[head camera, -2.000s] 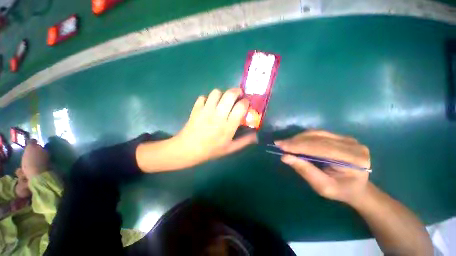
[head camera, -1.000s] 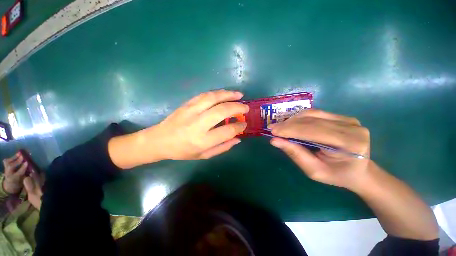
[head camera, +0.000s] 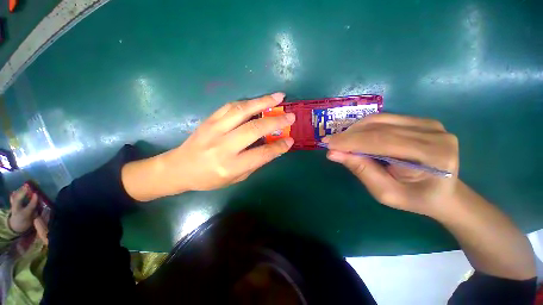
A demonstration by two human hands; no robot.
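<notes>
A dark red housing (head camera: 302,127) lies flat and lengthwise across the green bench top in front of me. A blue and white-silver circuit board (head camera: 336,119) fills its right end. An orange piece (head camera: 275,124) shows at its left end between my fingers. My left hand (head camera: 229,143) is bare and holds the housing's left end, fingers spread over it. My right hand (head camera: 396,161) holds a slim purple-blue pen-like tool (head camera: 405,162). The tool's tip is at the housing's near edge, by the board's left end. My right fingers hide part of the board.
The green bench top (head camera: 208,47) is glossy with glare spots. A pale worn rail (head camera: 50,30) curves across the top left. At the left edge, another person's hands (head camera: 24,211) hold a red unit (head camera: 40,199). A dark unit (head camera: 7,161) lies above them.
The housing has turned from upright to lying across my view. My left hand has taken hold of its orange end. My right hand has brought the tool tip to its near edge. The view has shifted.
</notes>
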